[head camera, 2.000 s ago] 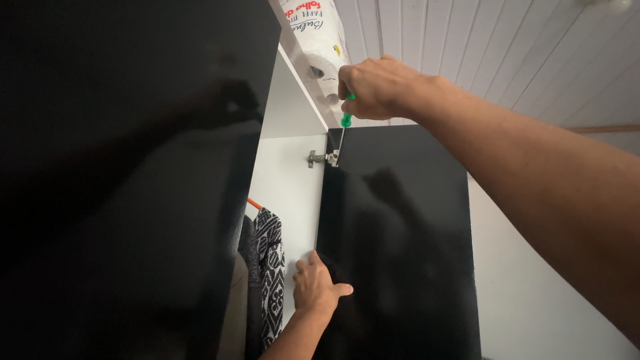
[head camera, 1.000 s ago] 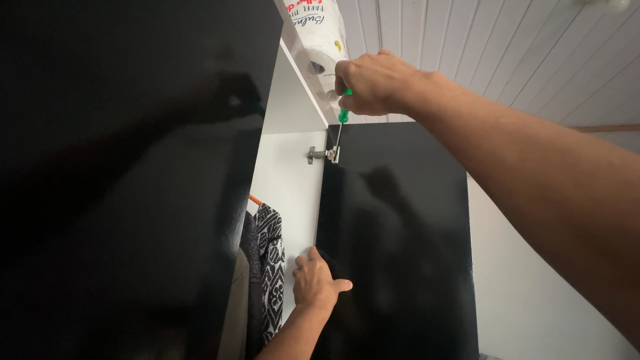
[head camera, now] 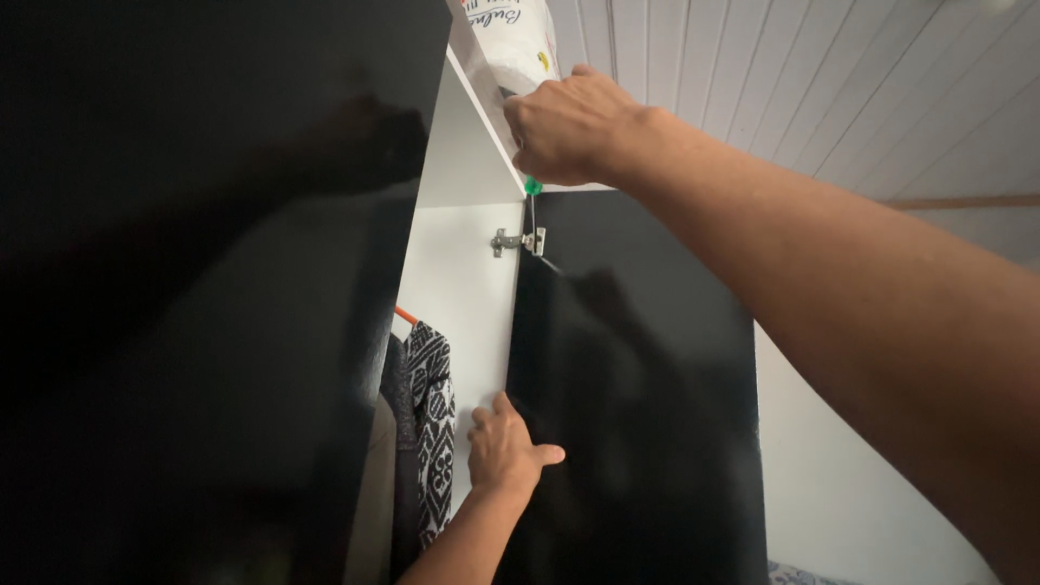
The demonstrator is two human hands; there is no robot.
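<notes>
My right hand (head camera: pixel 569 130) is closed around the green handle of a screwdriver (head camera: pixel 533 187), most of the handle hidden in the fist. Its thin shaft points down to a metal cabinet hinge (head camera: pixel 520 241), which joins the white side panel (head camera: pixel 467 280) to a glossy black wardrobe door (head camera: pixel 642 390). Whether the tip sits in a screw cannot be told. Lower down, my left hand (head camera: pixel 504 451) grips the hinge-side edge of that door, thumb on the black face and fingers on the inner side.
Another black door (head camera: pixel 203 292) fills the left side. Between the doors, patterned clothing (head camera: pixel 435 406) and dark garments hang by an orange hanger (head camera: pixel 405 315). A wrapped paper roll (head camera: pixel 516 41) lies on top of the wardrobe, below a white panelled ceiling (head camera: pixel 772 81).
My right hand stays above the hinge with the screwdriver, its fist turned somewhat and now covering more of the handle. My left hand keeps its place on the door edge.
</notes>
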